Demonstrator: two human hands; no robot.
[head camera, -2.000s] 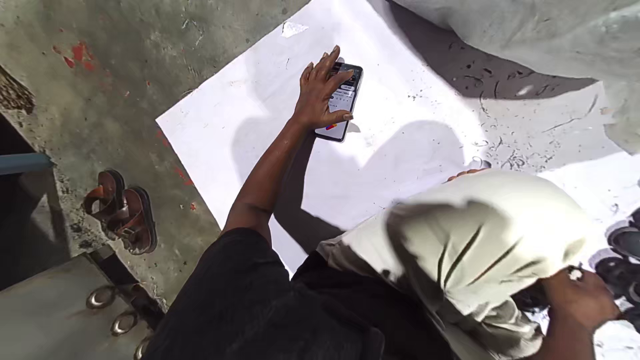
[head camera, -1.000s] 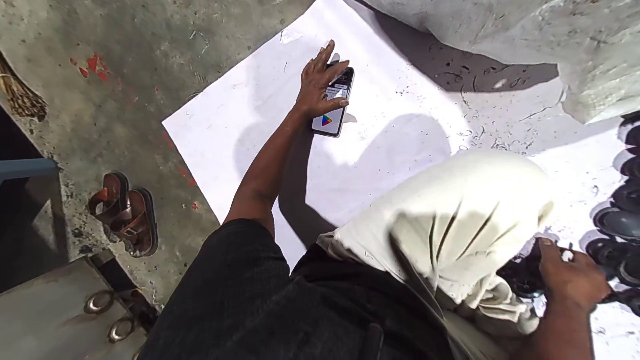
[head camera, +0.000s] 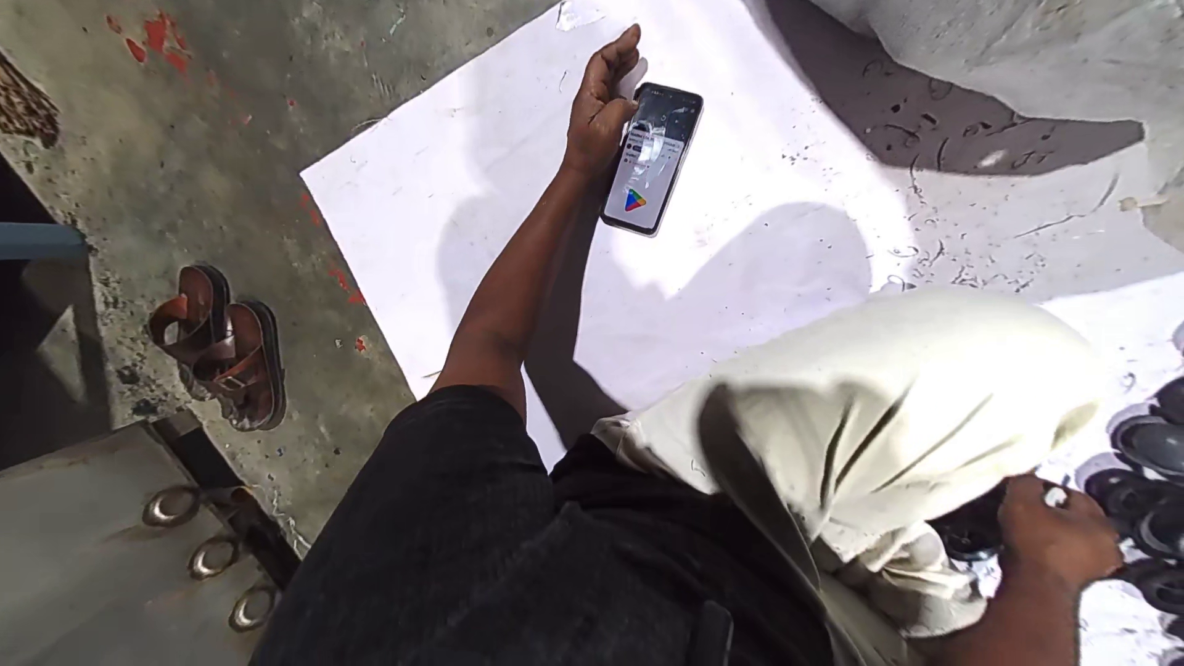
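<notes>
A smartphone (head camera: 652, 159) with a lit screen lies face up on a large white sheet (head camera: 740, 250). My left hand (head camera: 603, 111) rests on edge at the phone's left side, its thumb by the phone's upper left edge and its fingers pointing away; it grasps nothing. At the lower right, beyond my bent knee in pale trousers, my right hand (head camera: 1059, 535) is curled beside round black parts (head camera: 1152, 444). A small whitish thing shows at its fingers; whether it is a ring or a held piece cannot be told.
Brown sandals (head camera: 231, 347) lie on the stained concrete floor (head camera: 305, 83) at the left. A grey metal surface with round rings (head camera: 171, 506) is at the lower left. Pale sheeting (head camera: 1036, 51) hangs or bunches at the upper right, with dark shavings scattered near it.
My left hand was spread over the phone and has moved off it to the left side, so more of the screen shows. The screen's picture has changed. My right hand stays by the black parts.
</notes>
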